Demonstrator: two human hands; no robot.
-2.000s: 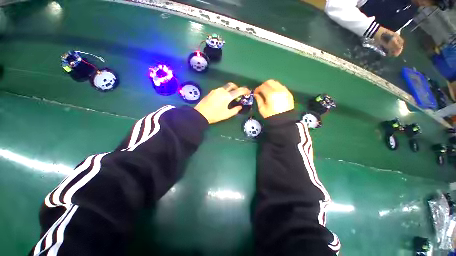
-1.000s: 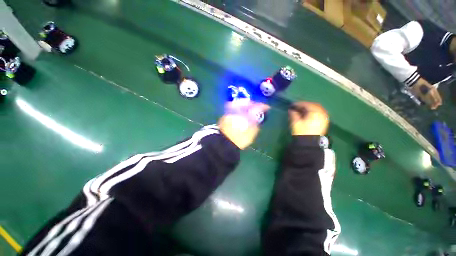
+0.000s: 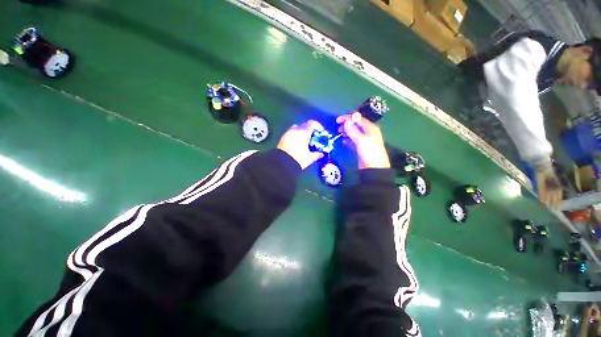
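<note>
A round LED circuit board (image 3: 321, 140) glows blue in front of me. My left hand (image 3: 300, 143) holds its unit from the left side. My right hand (image 3: 364, 139) is at its right, with thumb and fingers pinched on a thin whitish lead (image 3: 339, 136) with a pale tip. The white disc part (image 3: 331, 174) of this unit hangs or lies just below the board. The housing under the board is mostly hidden by my left hand and the glare.
An unlit unit with a white disc (image 3: 255, 128) stands to the left, another (image 3: 57, 64) at the far left. More units (image 3: 457, 210) lie to the right along the green belt. A pale rail (image 3: 369, 70) edges it. A person (image 3: 520, 85) is beyond it at the upper right.
My left hand has gone from the unit at the right to the glowing one. My right hand has come in beside it and now pinches its lead. The co-worker leans further into view.
</note>
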